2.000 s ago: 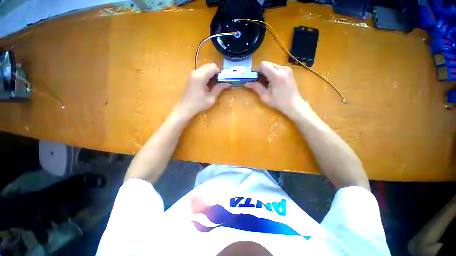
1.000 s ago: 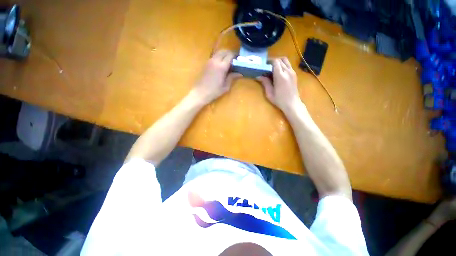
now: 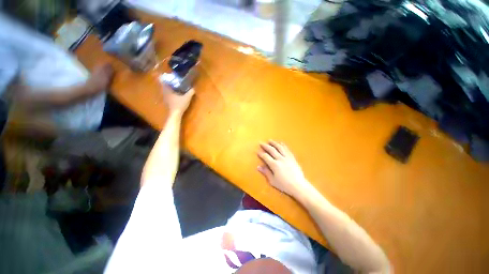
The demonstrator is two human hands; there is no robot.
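My left hand (image 3: 180, 100) is stretched to the far left and holds the silver block end of a round-bodied unit (image 3: 185, 58); its black body points away from me. The unit is blurred, and my fingers are partly hidden by it. My right hand (image 3: 279, 167) lies palm down on the orange table (image 3: 236, 115) with fingers apart and holds nothing. A black cover plate (image 3: 401, 144) lies flat on the table at the right.
A second silver unit (image 3: 131, 45) stands beyond my left hand. Another person's arm (image 3: 69, 93) reaches to the table at the left. A large heap of dark plates (image 3: 386, 59) fills the back right. A pale metal frame post (image 3: 280, 32) stands at the back.
The view has swung left. My left hand has carried the unit from in front of me to the far left. My right hand has let go of it and rests on the table.
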